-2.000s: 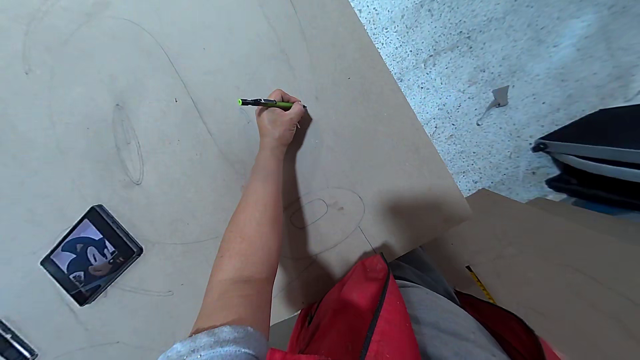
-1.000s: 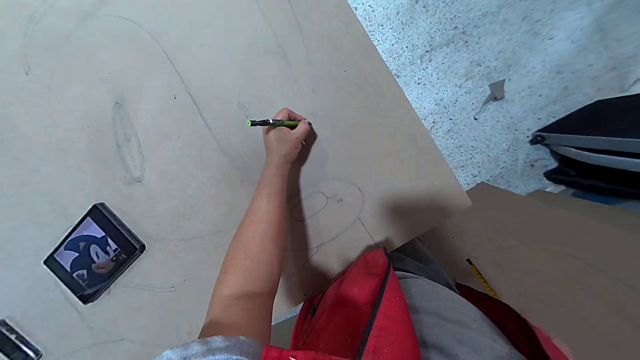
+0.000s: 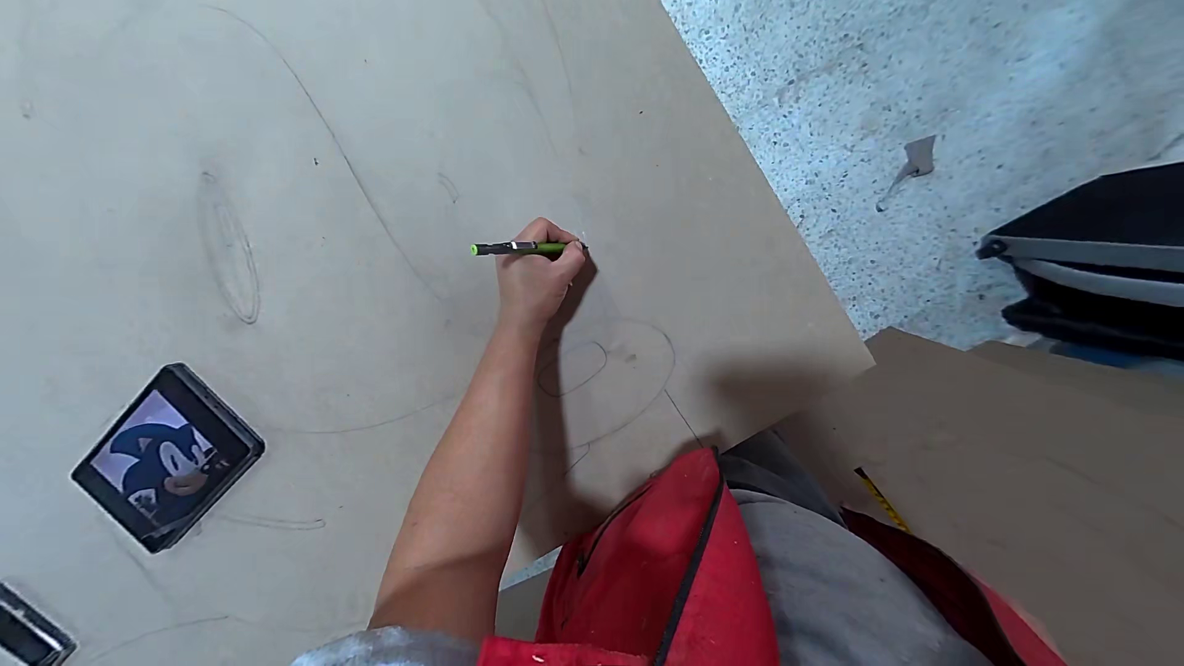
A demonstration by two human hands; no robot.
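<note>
My left hand (image 3: 541, 268) grips a green and black pen or mechanical pencil (image 3: 527, 248), its tip at the right against a large flat board (image 3: 388, 83). Faint curved lines are drawn on the board. Just below the hand is a drawn oval with a smaller oval (image 3: 572, 369) inside; a narrow upright oval (image 3: 231, 250) is at left. A black-framed device (image 3: 168, 458) lies on the board at lower left, its screen showing a blue cartoon hedgehog. My right hand is out of view.
A second dark-edged object (image 3: 32, 629) lies at the lower left corner. Speckled floor (image 3: 832, 83) shows past the board's right edge, with a grey scrap (image 3: 918, 157) and a black and grey bag (image 3: 1101, 259). A yellow tape measure piece (image 3: 881, 499) rests on brown board at lower right.
My left hand, still holding the pen or pencil, has moved down the board a little, nearer the drawn double oval.
</note>
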